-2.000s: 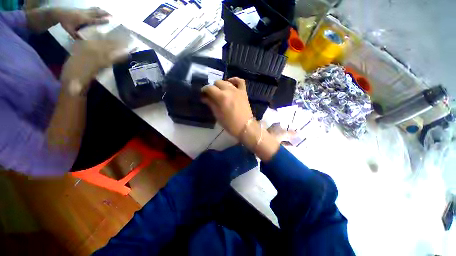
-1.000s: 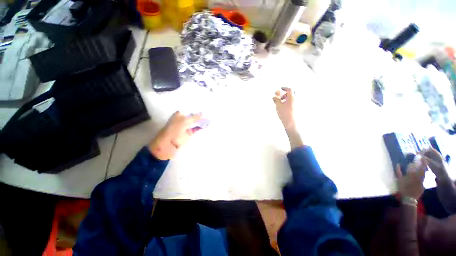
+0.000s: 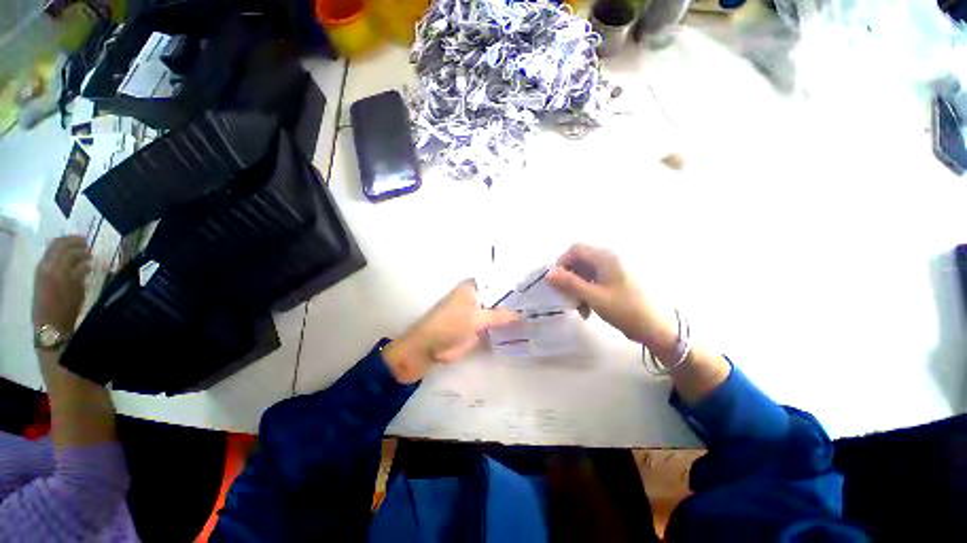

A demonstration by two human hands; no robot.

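Several printed cards (image 3: 546, 337), white with dark lines of print, are fanned over the white table in front of me. My left hand (image 3: 451, 327) is at their left side, its fingers lying over the cards. My right hand (image 3: 602, 288) pinches the upper right of a card between thumb and fingers. Whether my left hand also grips the cards or only presses on them is hard to tell. A tangled pile of silver-white looped cables (image 3: 507, 74) lies behind the cards.
A black phone (image 3: 385, 145) lies left of the looped pile. Stacked black boxes (image 3: 249, 228) stand at left, with printed sleeves (image 3: 72, 178) beyond. Another person's hand (image 3: 64, 278) is at far left. An orange ring (image 3: 341, 19) is at the back. A dark device (image 3: 949, 133) lies far right.
My hands were apart over the table and have come together at the fanned cards. The view has shifted; the right-hand co-worker is out of view and another person's arm shows at left.
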